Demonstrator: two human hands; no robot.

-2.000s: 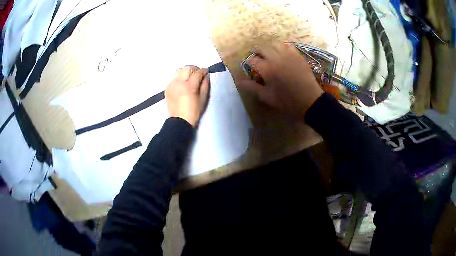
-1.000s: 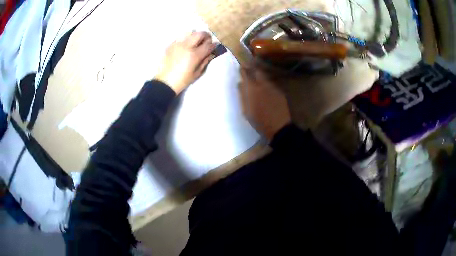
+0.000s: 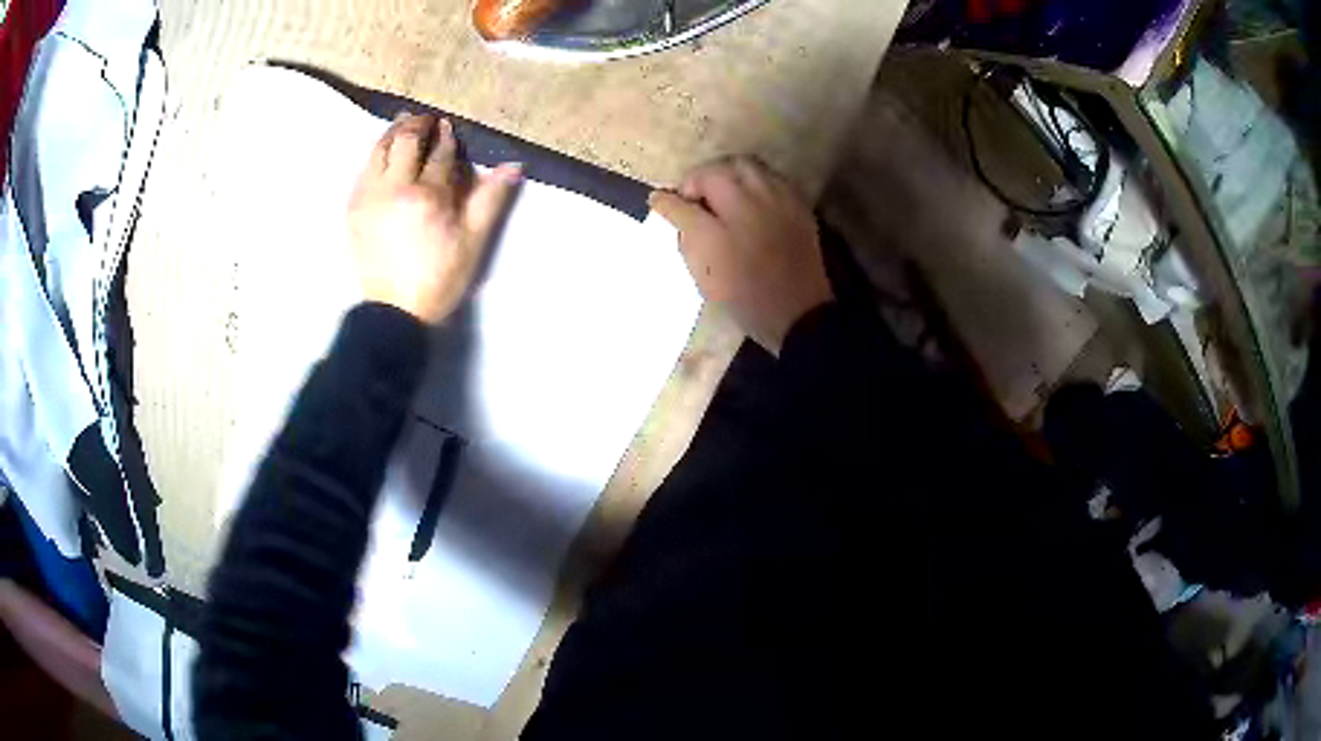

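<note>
A large white garment panel (image 3: 580,333) lies on the tan pressing table. A wide black band (image 3: 558,171) runs along its far edge. My left hand (image 3: 420,217) lies on the panel, fingertips on the black band and thumb spread apart. My right hand (image 3: 746,239) pinches the right end of the band at the panel's corner. A short black line (image 3: 436,495) shows on the panel below my left hand. The steam iron (image 3: 609,20) stands beyond the band, cut off by the top edge.
Layered black and white pieces (image 3: 65,275) lie at the left side of the tan table (image 3: 782,102). More white pieces with black lines (image 3: 133,651) are at the lower left. At the right, beyond the table edge, are a dark cable (image 3: 974,145) and crumpled pale scraps (image 3: 1123,203).
My right hand has let go of the iron and now grips the panel's corner. The panel has turned, bringing the black band along the far side. The view has shifted, with the iron now at the top.
</note>
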